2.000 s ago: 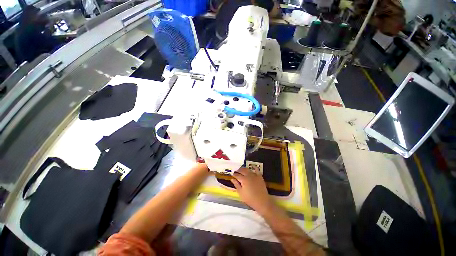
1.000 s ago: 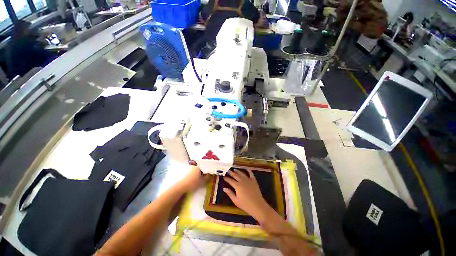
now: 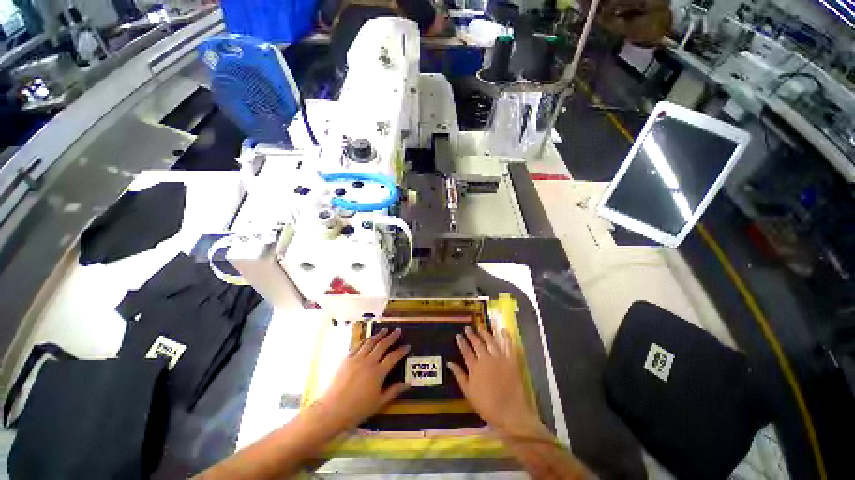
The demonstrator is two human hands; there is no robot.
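A black fabric piece with a white label patch lies inside the brown-gold clamp frame, in front of the white machine head. My left hand lies flat, fingers spread, on the left part of the frame and fabric. My right hand lies flat, fingers spread, on the right part. The label shows between my hands. The frame sits on the white template sheet bordered with yellow tape. The needle is hidden behind the head.
Small black pieces with a label and bag pieces with a strap lie at left. Finished panels lie at right. The control tablet stands behind them. A blue fan stands behind left. A person's torso shows behind the machine.
The frame and template sheet now sit farther out from under the head. My left hand has come from beside the head onto the frame's left side. My right hand has moved right, uncovering the label.
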